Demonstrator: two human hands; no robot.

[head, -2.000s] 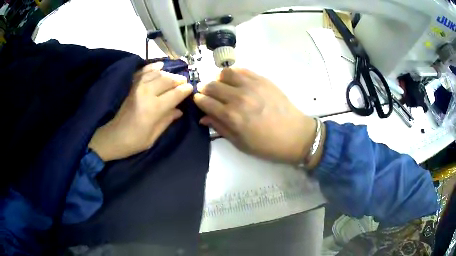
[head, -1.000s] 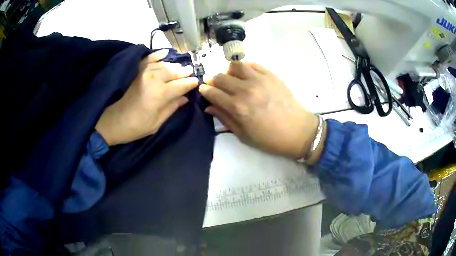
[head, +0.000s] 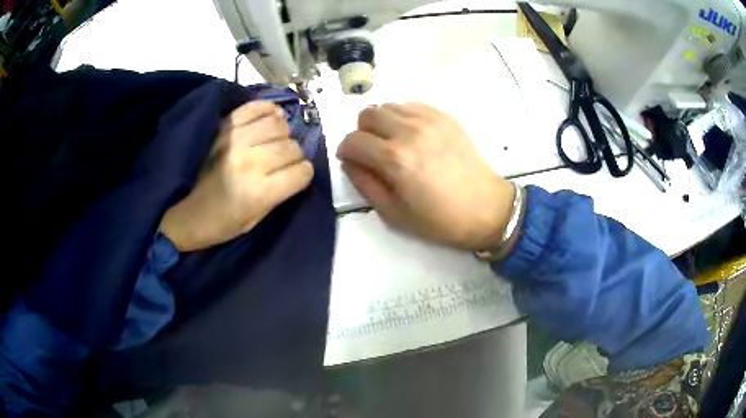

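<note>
The dark navy garment [head: 270,302] lies over the left of the machine table and hangs past its front edge. Its upper edge is at the presser foot [head: 310,113]. My left hand [head: 253,175] lies on the garment left of the foot, with curled fingers on the cloth; part of the forearm is hidden by the cloth. My right hand [head: 425,171] is right of the garment's edge, fingers curled and bunched, apart from the cloth. Whether it holds anything small is hidden.
The white JUKI machine head [head: 683,49] arches over the back. A tension dial [head: 353,67] is above the hands. Black-handled shears [head: 590,122] lie under the arm beside a thin metal tool [head: 652,163]. Clear plastic and dark scraps [head: 713,147] are at far right. Ruler markings [head: 425,306] run along the front edge.
My right hand has come off the cloth edge, a little to the right. My left fingers have moved down and back from the foot, showing more cloth beside it.
</note>
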